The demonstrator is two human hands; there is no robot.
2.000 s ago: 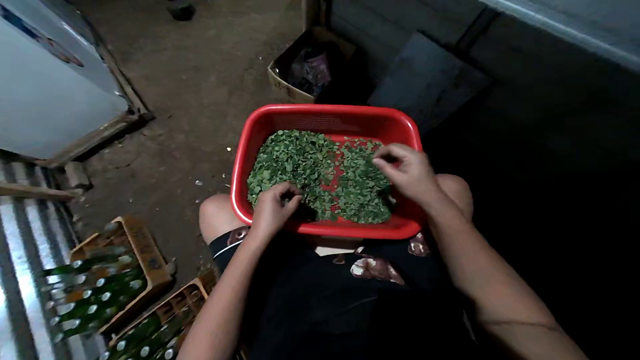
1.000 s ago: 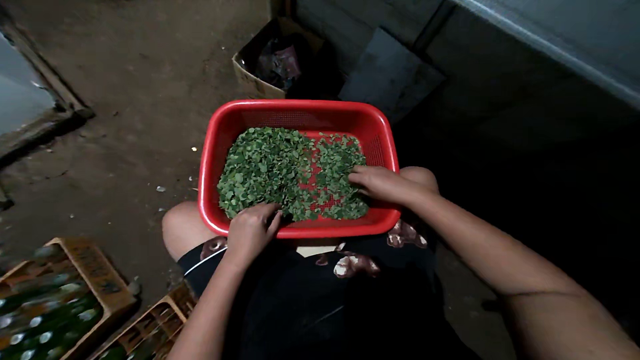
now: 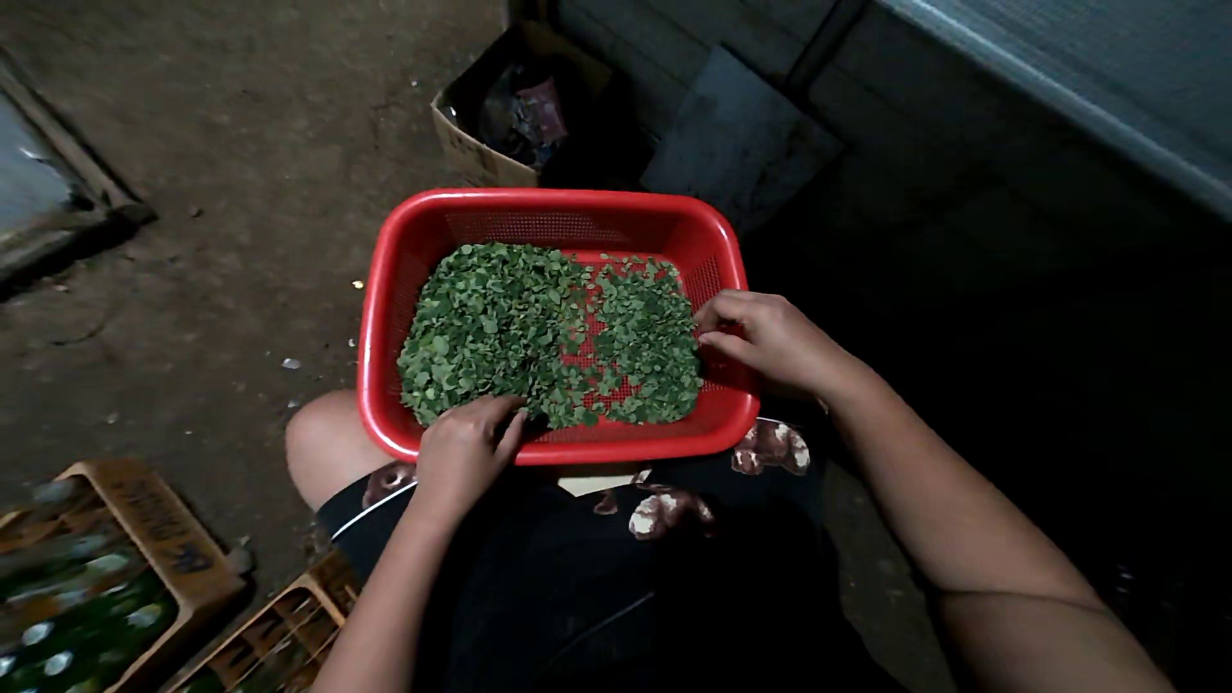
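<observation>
A red plastic basket (image 3: pixel 577 450) with perforated walls rests across the person's lap. Small green leaves fill it in two heaps: a larger leaf heap (image 3: pixel 491 322) on the left and a smaller leaf heap (image 3: pixel 650 337) on the right, with loose leaves between them. My left hand (image 3: pixel 474 438) lies over the near rim, fingertips at the lower edge of the larger heap. My right hand (image 3: pixel 756 332) reaches over the right rim, its thumb and fingers apart beside the smaller heap. I see nothing held in the right hand; the left fingertips are partly hidden.
Beyond the basket stands an open cardboard box (image 3: pixel 481 159) with wrappers inside, beside a grey board (image 3: pixel 741 135) leaning on the wall. At the lower left are a plastic crate (image 3: pixel 159 549) of green bottles and a second crate (image 3: pixel 289 616). A framed panel (image 3: pixel 38 164) lies far left.
My right hand has moved from above the smaller leaf heap to its right edge, near the basket's right wall. The left hand stays at the near rim.
</observation>
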